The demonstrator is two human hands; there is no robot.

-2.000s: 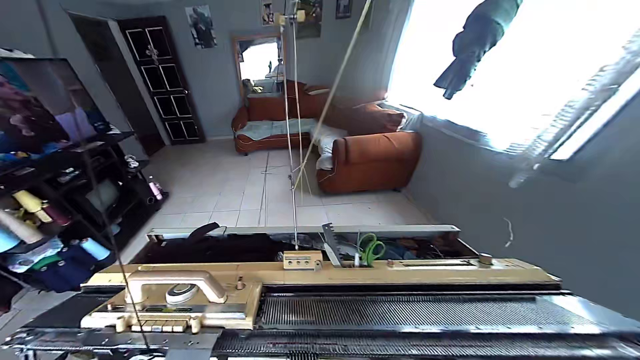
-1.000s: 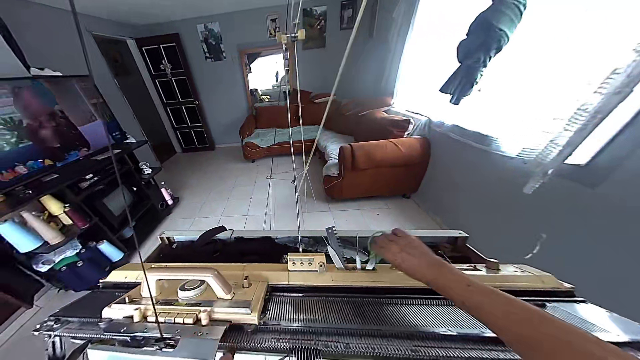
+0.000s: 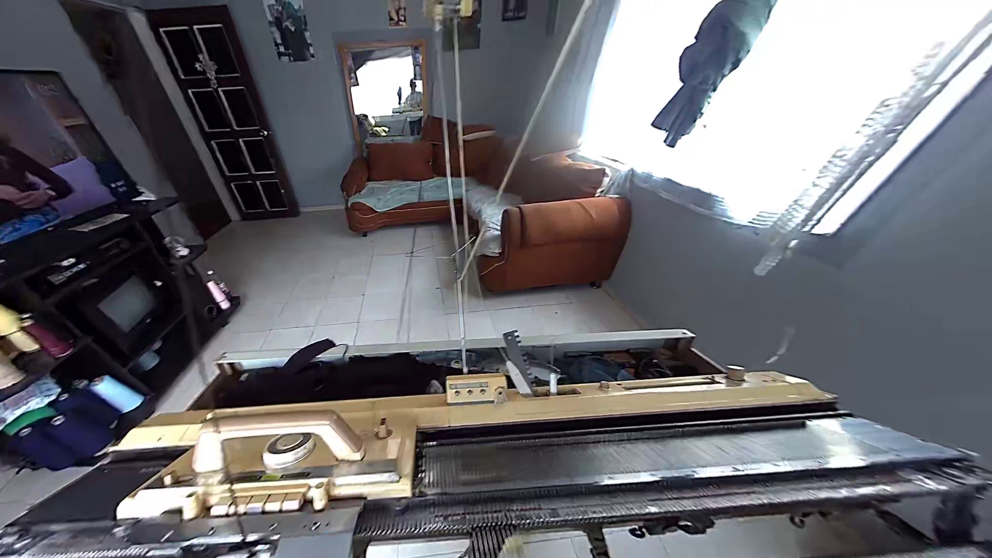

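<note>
A flat-bed knitting machine stretches across the lower view, its needle bed (image 3: 612, 457) running to the right. On the bed's left part sits the cream carriage (image 3: 287, 457) with its curved handle. A small row counter (image 3: 475, 389) is on the cream back rail, and a grey toothed tool (image 3: 518, 363) stands tilted beside it. Yarn strands (image 3: 462, 232) run up to a tension mast. Dark knitted fabric (image 3: 490, 540) hangs below the bed near the bottom edge, next to a blurred pale yellowish shape. Neither of my hands can be made out.
Behind the machine is an open trough (image 3: 457, 344) holding dark cloth and other items. Yarn cones (image 3: 116, 394) and a television (image 3: 58, 155) are on the black shelf unit at left. Orange sofas (image 3: 570, 240) stand farther back, and a dark garment (image 3: 709, 70) hangs at the window.
One second ago a hand reached from the right to the green-handled scissors in the trough. Now that hand and arm are out of sight, and the scissors are gone from that spot.
</note>
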